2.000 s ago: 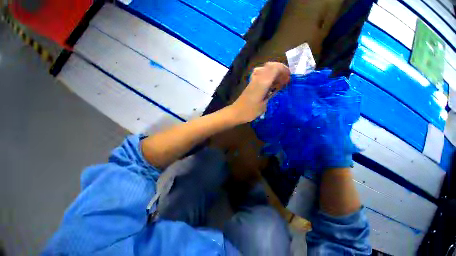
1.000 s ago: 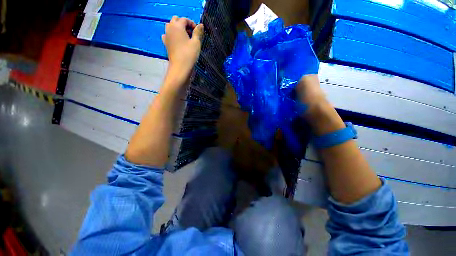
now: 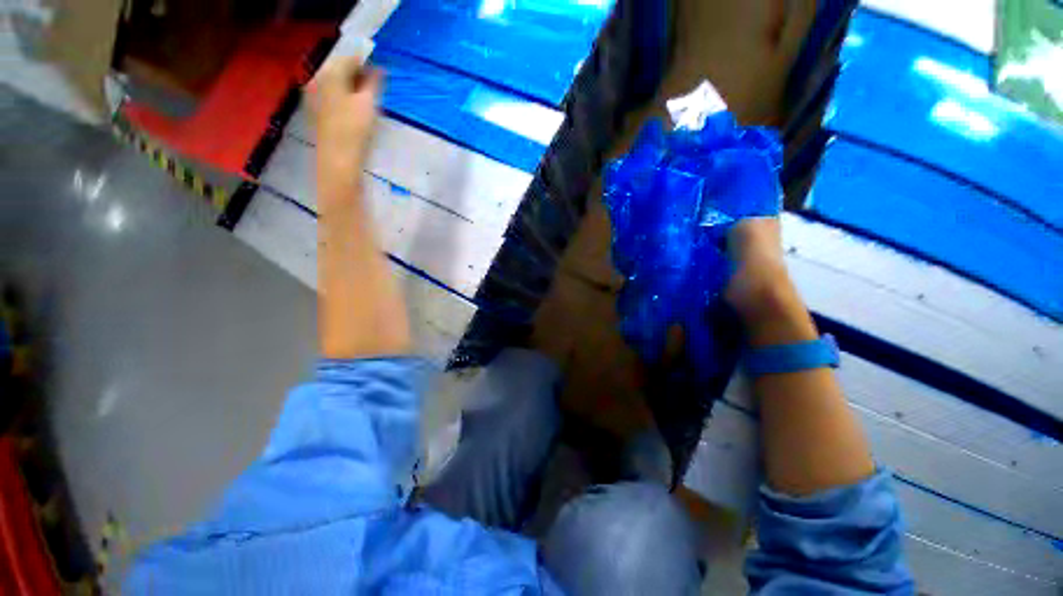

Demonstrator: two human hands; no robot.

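Note:
My right hand [image 3: 758, 262] is closed on a crumpled ball of shiny blue protective film [image 3: 676, 233], held over the gap between two stacks. A small white label [image 3: 697, 105] sticks out of the ball's top. My left hand [image 3: 345, 99] is blurred, with bent fingers, at the far-left end of the left stack. It is beside a white label [image 3: 353, 49] and the end of a flat blue film strip [image 3: 431, 99]. Whether its fingers pinch anything cannot be told. Light-grey metal cases [image 3: 431, 215] without film lie nearer me.
The right stack has blue film [image 3: 921, 210] on its farther cases and bare grey cases [image 3: 933, 349] nearer. A green sheet [image 3: 1032, 52] lies at top right. Black perforated case ends [image 3: 530, 221] face the gap. Red material [image 3: 222, 105] and yellow-black floor tape [image 3: 175, 169] are at left.
My left hand has moved from the left stack's gap-side edge to its far-left end. My right hand still holds the film ball. The view has turned, shifting the stacks.

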